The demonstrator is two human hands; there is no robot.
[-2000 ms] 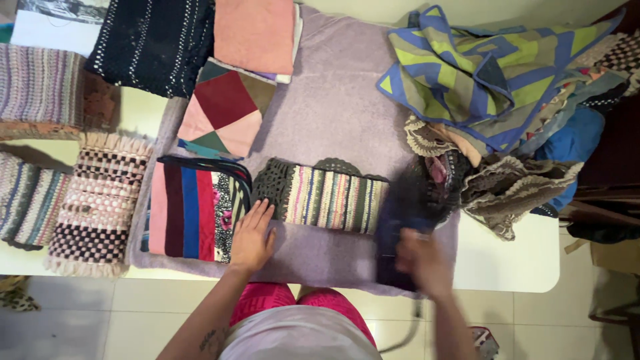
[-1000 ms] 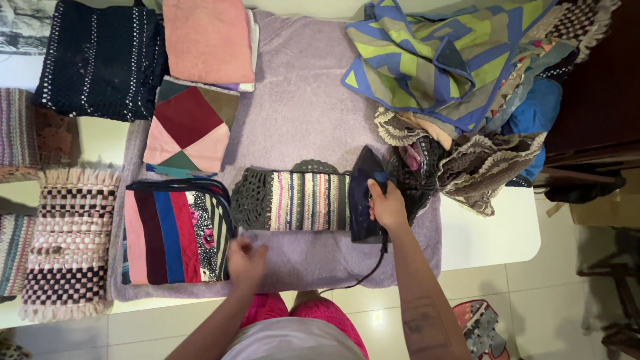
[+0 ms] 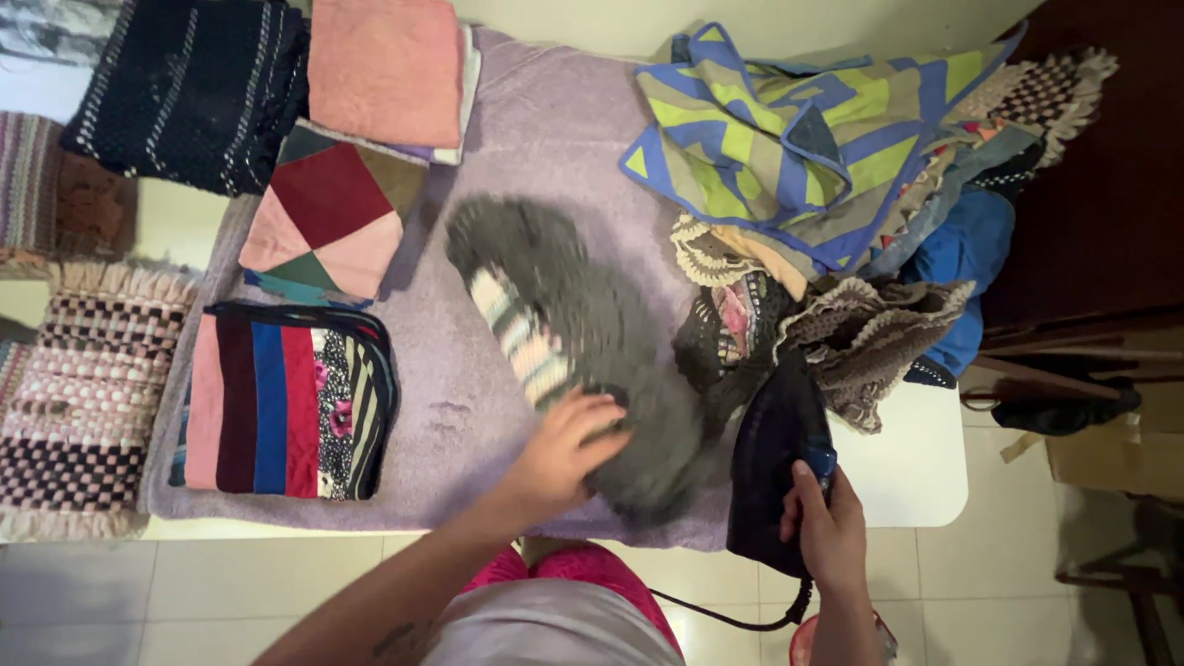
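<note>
My left hand (image 3: 569, 453) is at the lower edge of a dark grey crocheted piece with a striped woven band (image 3: 592, 342), its fingers bent over the edge. The piece is blurred and lies slantwise over the mauve towel (image 3: 546, 120). My right hand (image 3: 828, 518) grips a dark clothes iron (image 3: 782, 453) by its handle at the towel's right edge. The iron's cord hangs below it over the table's front edge. Left of my left hand, a folded striped patchwork cloth (image 3: 268, 407) lies on the towel.
Behind that are a folded diamond-patterned patchwork (image 3: 338, 208), a pink cloth (image 3: 384, 74) and a dark knitted one (image 3: 194, 92). A fringed woven mat (image 3: 92, 398) lies at the left. A heap with a green and blue patterned cloth (image 3: 786, 139) and brown crocheted pieces (image 3: 860, 342) stands at the right.
The crocheted piece lay straight and flat; now it is turned slantwise and blurred, with my left hand on it. The iron has moved off it to the right, towards the front edge.
</note>
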